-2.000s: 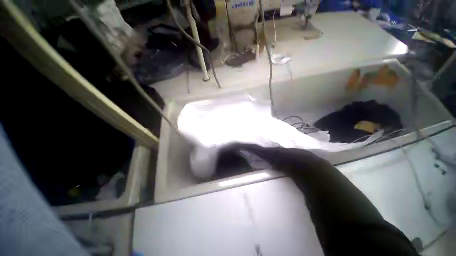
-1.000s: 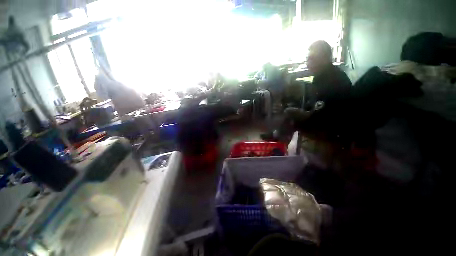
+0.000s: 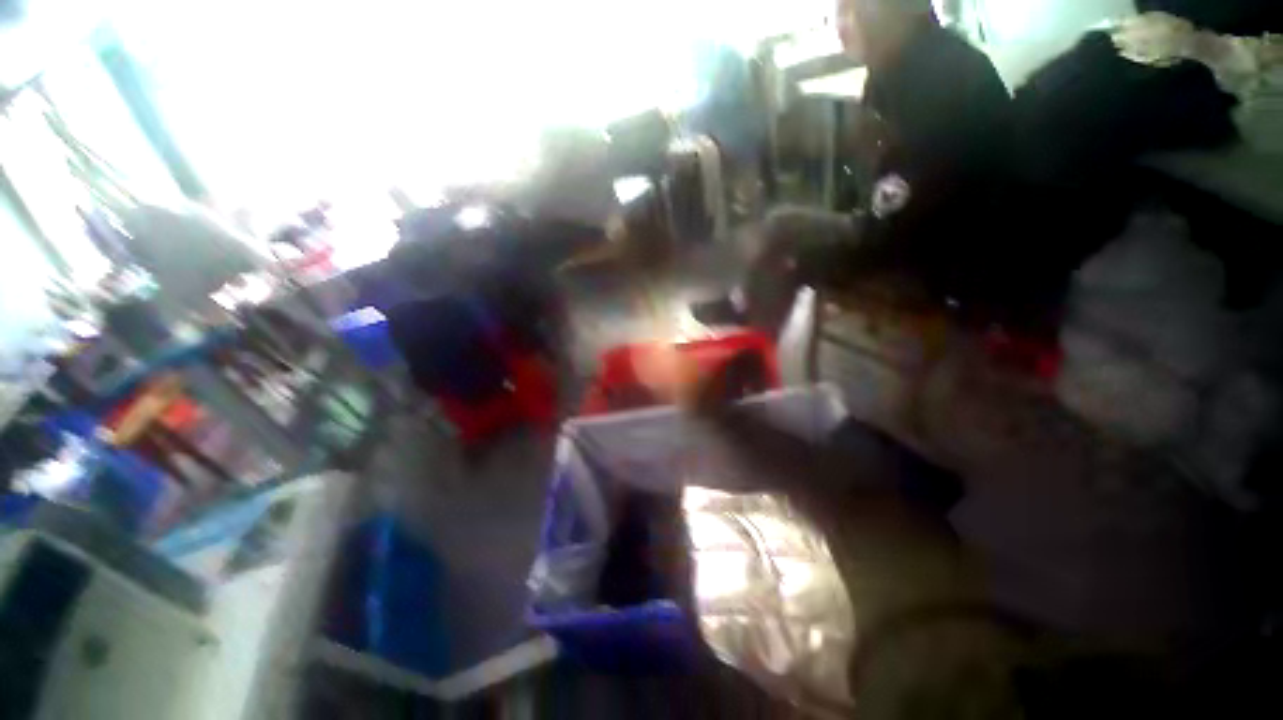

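My right hand (image 3: pixel 690 377) is blurred, at the end of a dark sleeve that comes in from the lower right. It is over the far rim of the blue plastic basket (image 3: pixel 612 619), in front of the red basket (image 3: pixel 612 383). Its fingers cannot be made out. The blue basket has a pale liner (image 3: pixel 574 513) and dark fabric (image 3: pixel 640 556) inside. A shiny, pale gold padded garment (image 3: pixel 767 584) hangs over its near right side, partly hidden by my sleeve. My left hand is out of view.
The cream sewing machine (image 3: pixel 155 640) is at the lower left, cut off by the edge. A blue container (image 3: pixel 394 591) stands beside it. A red stool (image 3: pixel 514 401) is farther off. A person in dark clothing (image 3: pixel 943 155) sits at the upper right. A pale bundle (image 3: pixel 1154 338) is at the right.
The view has swung from the white table trough to the floor baskets. My right arm, absent one second ago, now reaches over the blue basket.
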